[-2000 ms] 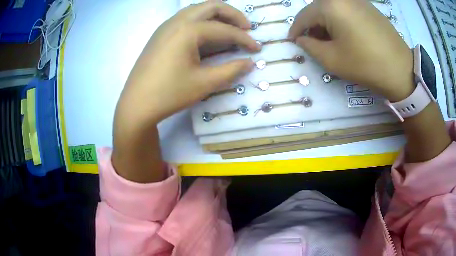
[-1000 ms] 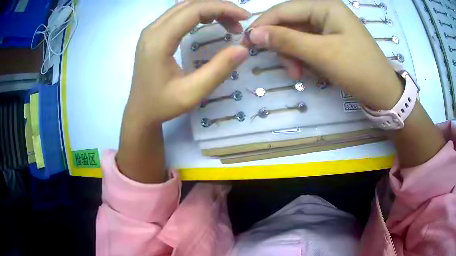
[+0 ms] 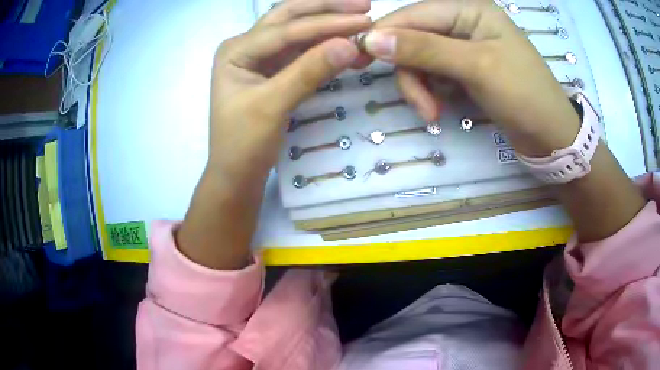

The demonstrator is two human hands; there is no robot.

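A small wired component is held between the fingertips of both hands above the white foam board; only a small round part of it shows. My left hand pinches it from the left with thumb and fingers. My right hand pinches it from the right with thumb and index finger. Other two-ended components lie in columns on the board, with silver discs and brown links. Thin loose leads show at some discs. The hands hide the board's upper middle.
Brown cardboard layers lie under the foam board. Another board with components is at the far right. A white cable and blue folders are at the left. Yellow tape marks the table's front edge.
My right hand has moved left from the board's middle column to meet my left hand. The component is now pinched between both hands, and my left fingers have closed in on it.
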